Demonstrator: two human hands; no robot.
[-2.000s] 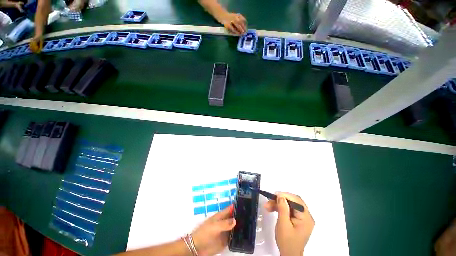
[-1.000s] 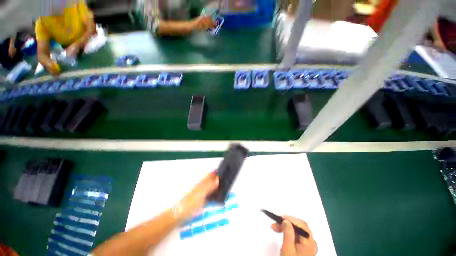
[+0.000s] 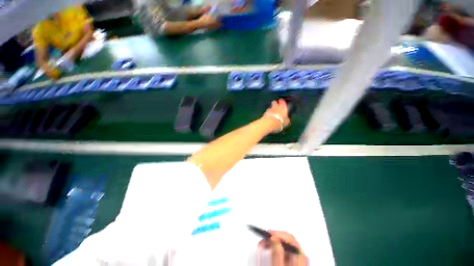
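My left hand [image 3: 278, 115] is stretched across to the green conveyor. Its fingers are at a dark housing [image 3: 290, 105], mostly hidden and blurred; whether they grip it I cannot tell. Two black housings lie on the belt left of this hand, one upright [image 3: 186, 115] and one slanted [image 3: 214, 119]. My right hand [image 3: 283, 250] holds black tweezers [image 3: 260, 231] over the white work sheet [image 3: 278, 195], with the tips pointing up-left. Short rows of light-blue film pieces [image 3: 210, 214] lie on the sheet, partly beside my left sleeve.
Waiting housings [image 3: 44, 182] and blurred spare film strips [image 3: 75, 208] lie at left. More housings [image 3: 413, 115] stand on the belt at right and far left. Blue frames [image 3: 301, 79] line its far side. A slanting white post [image 3: 345, 78] crosses the right side. People sit beyond.
My left hand has carried the worked housing off the sheet and is now empty of it, at another housing farther right. A second housing lies at mid-belt. My right hand has moved slightly left with the tweezers.
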